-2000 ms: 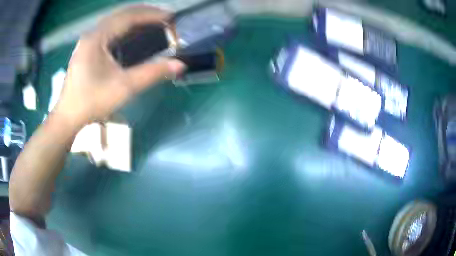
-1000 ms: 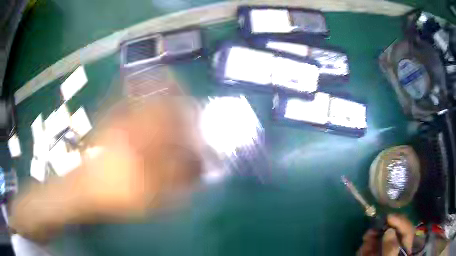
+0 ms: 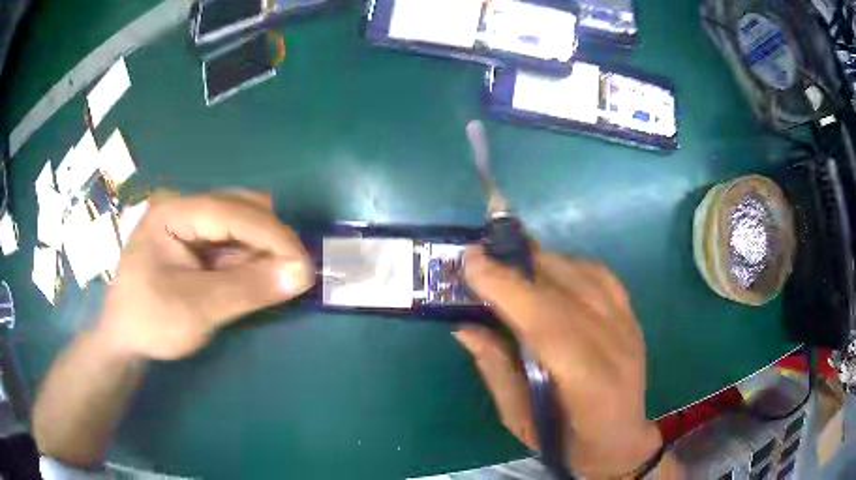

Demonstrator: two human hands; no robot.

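A dark phone housing (image 3: 375,312) lies flat on the green mat in front of me, with a pale screen (image 3: 368,272) in its left part and a shiny circuit board (image 3: 445,272) in its right part. My left hand (image 3: 211,267) has its thumb and finger pinched together at the housing's left end; whether they grip it or a thin wire is unclear. My right hand (image 3: 573,342) holds a soldering iron (image 3: 508,242) like a pen, its blurred tip pointing up, away from the board. The right fingers cover the housing's right end.
Loose white screens (image 3: 91,220) lie scattered at left. A black-faced screen (image 3: 237,70) lies near another unit at upper left. Other units (image 3: 587,98) lie at the top. A round cream pot (image 3: 747,241) with silvery crumbs stands at right, beside a black boxy item (image 3: 821,248).
My right hand has brought the soldering iron from the lower right to the middle. My left hand is at the housing's left end. The housing now lies between both hands. The view has shifted.
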